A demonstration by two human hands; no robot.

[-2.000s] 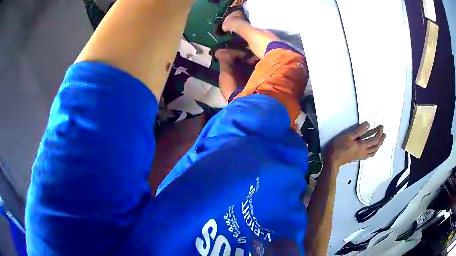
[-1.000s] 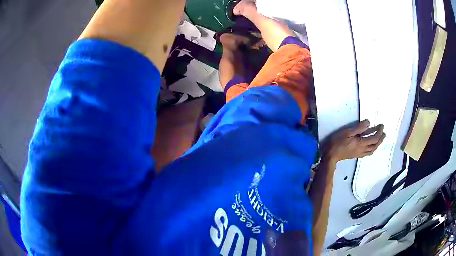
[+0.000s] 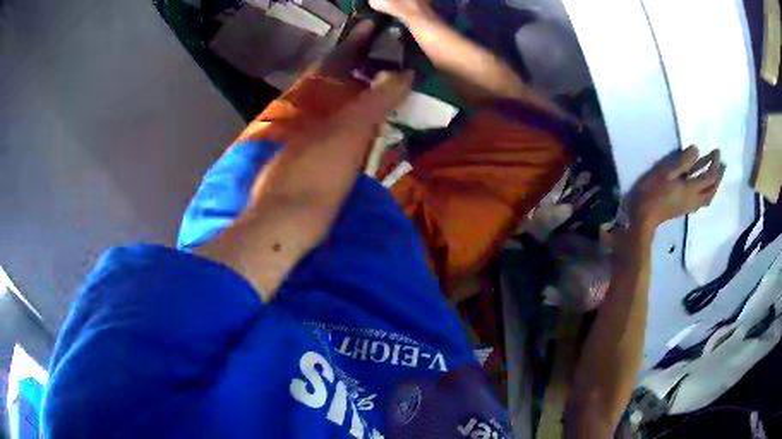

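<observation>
The white paper pattern piece (image 3: 716,77) lies on the table at the right. My right hand (image 3: 682,184) rests on it, palm partly up, fingers apart and empty. My left hand (image 3: 390,90) is blurred above my lap and lower legs; its fingers are unclear, and I cannot tell whether it holds anything. Pale tan blocks (image 3: 768,154) lie at the right edge, cut off by the picture. A little dark fabric (image 3: 766,99) shows between them. Black shears (image 3: 705,296) lie on the table below my right hand, with the handle loop visible.
White and dark scraps (image 3: 296,17) lie on the floor at the top. One white scrap (image 3: 427,110) shows near my left hand. Crumpled white and dark pieces (image 3: 712,369) lie at the table's lower right. The table edge (image 3: 609,111) runs beside my legs.
My left arm has come from beyond the top edge down over my lap, bringing the hand into view. The view has shifted, so the table sits farther right. My right hand stays on the pattern.
</observation>
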